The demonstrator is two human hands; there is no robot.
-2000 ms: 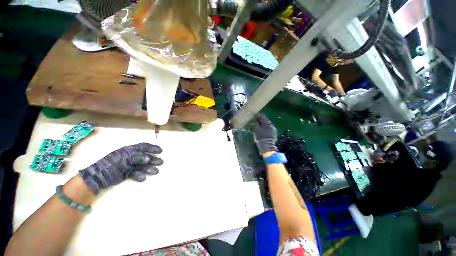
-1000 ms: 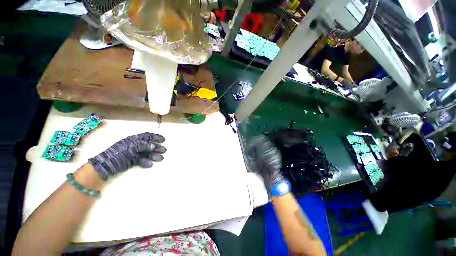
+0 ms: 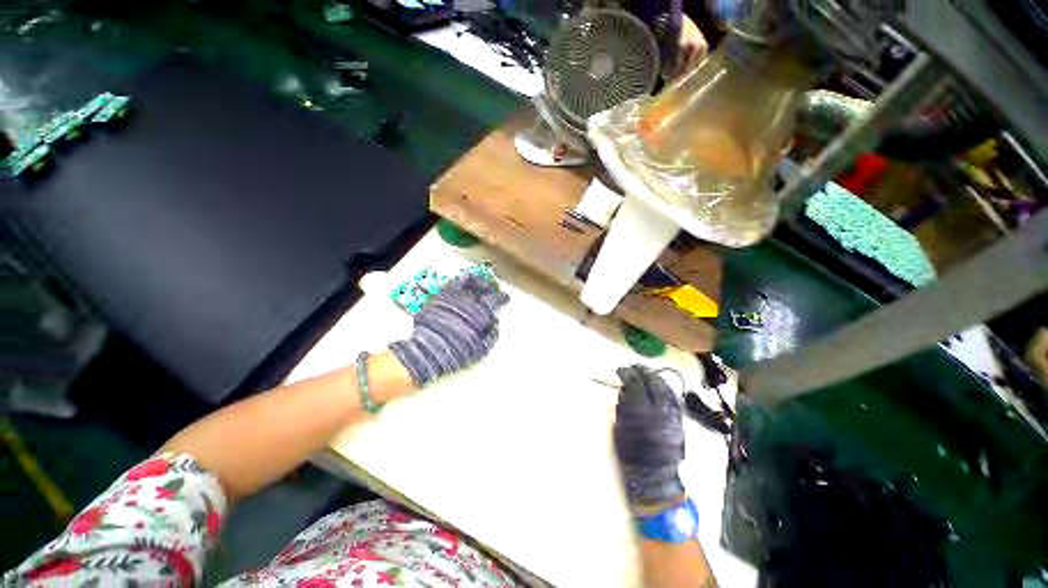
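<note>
My left hand (image 3: pixel 453 329), in a grey-black striped glove, is at the green circuit boards (image 3: pixel 416 289) on the left of the white work sheet (image 3: pixel 506 459). Its fingers cover part of them; I cannot tell whether it grips one. My right hand (image 3: pixel 650 431), gloved, is over the right part of the sheet and holds a thin black cable (image 3: pixel 676 374) at its fingertips. The white tapered nozzle (image 3: pixel 627 255) points down between and beyond my hands, under a head in a clear plastic cover (image 3: pixel 701 149).
A brown wooden base (image 3: pixel 517 198) with a yellow item (image 3: pixel 693 301) stands behind the sheet. A small fan (image 3: pixel 601 71) is behind it. A large black mat (image 3: pixel 230 218) lies left, with boards (image 3: pixel 69 129) at its far edge. A grey metal post (image 3: pixel 908 327) and dark cable pile (image 3: pixel 827 505) are at right.
The view has turned left, bringing in the black mat. My left hand has moved to the boards. My right hand has come from beside the cable pile onto the sheet with a cable.
</note>
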